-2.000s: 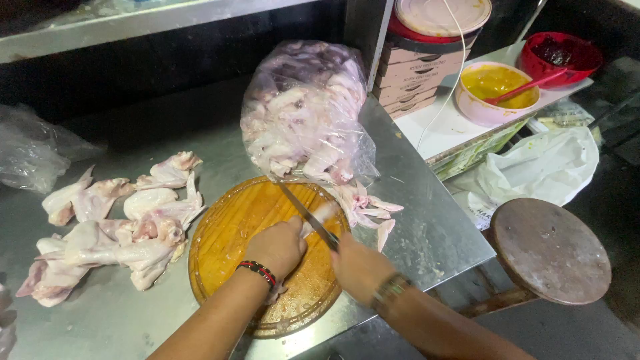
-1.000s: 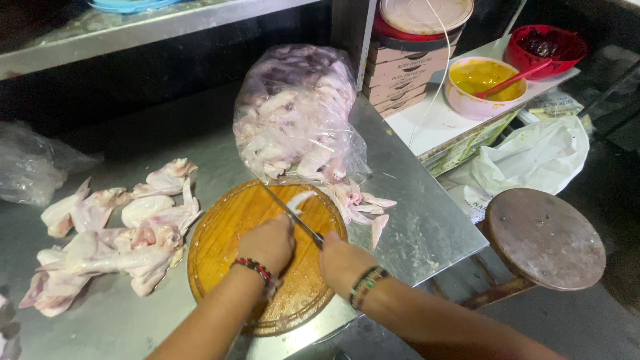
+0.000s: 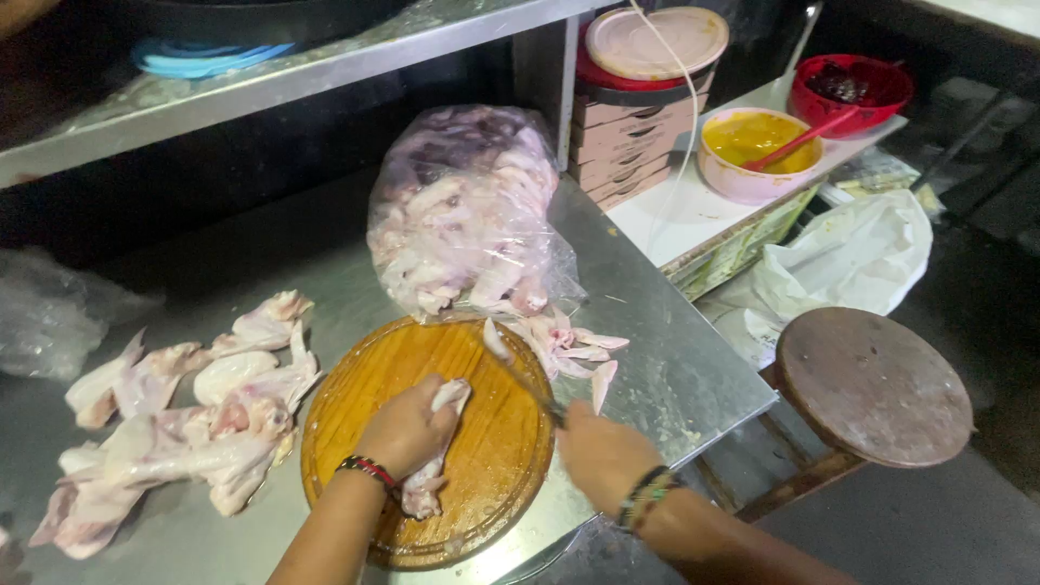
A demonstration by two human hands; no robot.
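Observation:
My left hand point(image 3: 410, 426) grips a raw chicken wing piece point(image 3: 429, 479) over the round wooden cutting board point(image 3: 496, 439). My right hand point(image 3: 605, 455) holds a knife point(image 3: 528, 382) by its handle at the board's right edge, the blade pointing up and left. A cut wing tip point(image 3: 496, 341) lies by the blade near the board's upper right edge. More wing tips point(image 3: 581, 349) are heaped on the steel table just right of the board. Whole raw wings point(image 3: 187, 439) lie in a pile to the left.
Behind the board stands a clear plastic bag of raw chicken point(image 3: 471, 219). A steel shelf point(image 3: 325, 73) runs above. To the right are stacked cardboard boxes point(image 3: 626, 146), a pink bowl of yellow sauce point(image 3: 735, 175), a red bowl point(image 3: 886, 114), a white plastic bag point(image 3: 853, 252) and a round stool point(image 3: 873, 386).
The knife and my right hand have moved right, away from my left hand. The small wing tip is now beside the blade at the board's upper right; a second ago it lay nearer the board's upper middle.

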